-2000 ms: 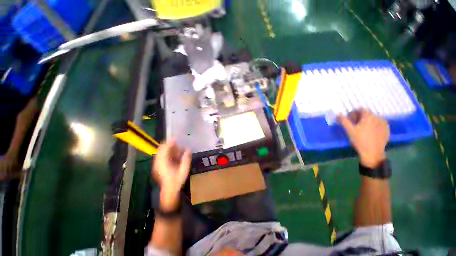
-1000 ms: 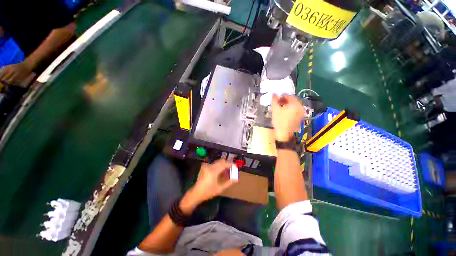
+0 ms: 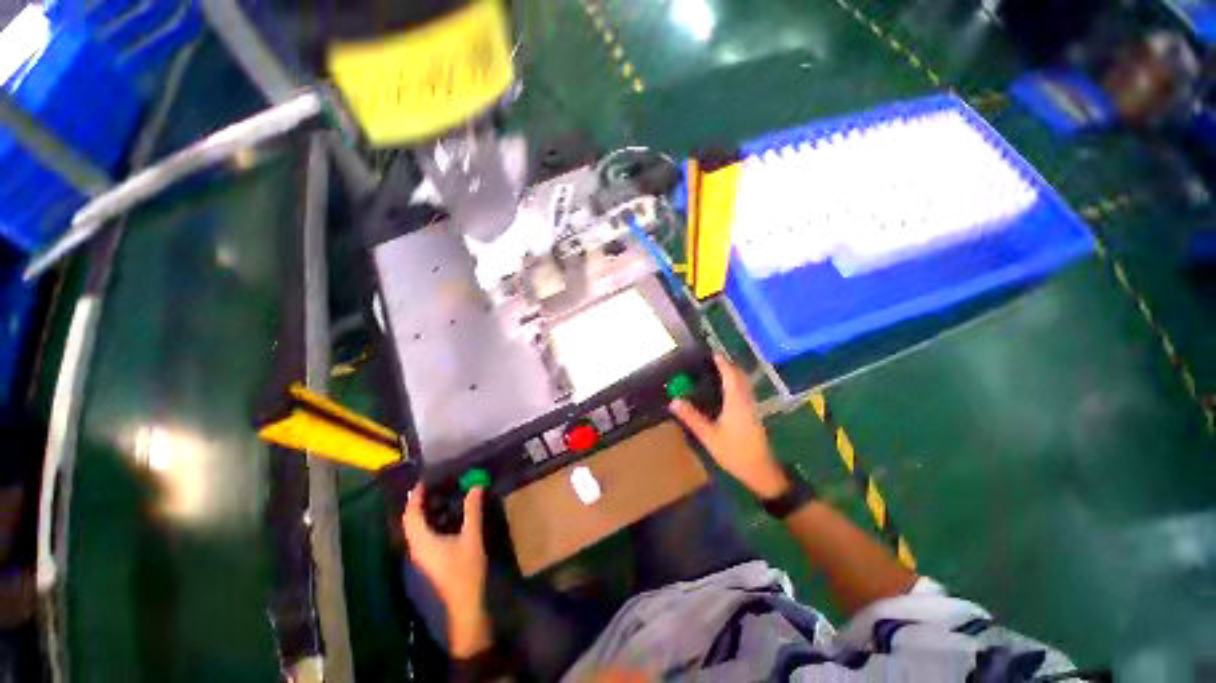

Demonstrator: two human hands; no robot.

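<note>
My left hand [image 3: 450, 550] is at the left end of the black front panel, thumb at the left green button [image 3: 475, 478]. My right hand [image 3: 734, 434] is at the right end, thumb just below the right green button [image 3: 680, 386]. Neither hand shows a part in it. One white plastic part [image 3: 586, 484] lies on the brown cardboard pad [image 3: 614, 502]. The grey welding head [image 3: 478, 187] hangs over the fixture [image 3: 544, 280], with white wrap [image 3: 499, 254] around its tip. Blur hides whether a part sits in the fixture.
A blue tray [image 3: 854, 316] with rows of white parts stands at right. Yellow-black bars flank the bed at left [image 3: 330, 430] and right [image 3: 714, 230]. A red button [image 3: 582, 436] is mid-panel, a pale yellow sheet [image 3: 614, 343] behind. A green conveyor [image 3: 174, 534] runs at left.
My right hand has moved from the blue tray, past the fixture, to the panel's right end. My left hand has let go of a white part, now on the cardboard, and moved left.
</note>
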